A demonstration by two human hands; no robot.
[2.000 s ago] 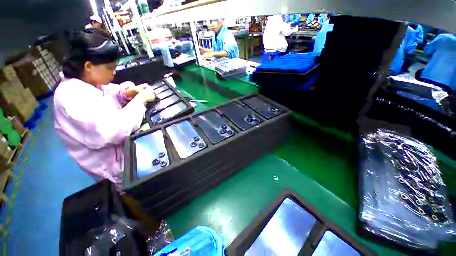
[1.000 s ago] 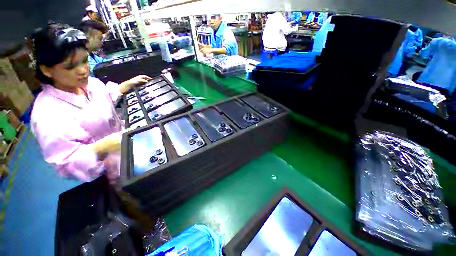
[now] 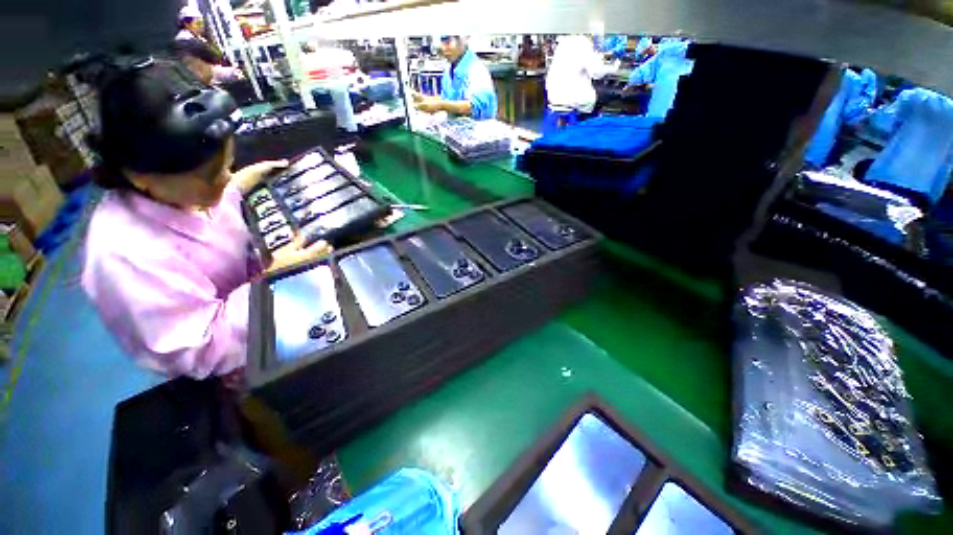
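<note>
Neither of my hands is in view. A light blue sleeve (image 3: 392, 504) is cut off by the bottom edge. Near it, a black foam tray (image 3: 650, 470) holds shiny silver-blue phone back covers (image 3: 580, 475); its lower part is out of the picture. Beyond it stands a tall stack of foam trays (image 3: 439, 340). Its top tray holds a row of several covers, with round lens rings at their near corners. At right, a clear bag of lens pieces (image 3: 836, 402) lies glossy and crinkled on a dark tray.
A person in a pink smock (image 3: 172, 277) is at left, hands on another foam tray of covers (image 3: 314, 199). A black bin (image 3: 157, 449) with clear plastic stands at lower left. A tall black stack (image 3: 731, 146) and blue trays (image 3: 590, 141) stand behind on the green bench (image 3: 523, 366).
The person in pink has bent the head down, and both hands now hold the far foam tray, which looks shifted and tilted. The view has moved slightly; the near trays look unchanged.
</note>
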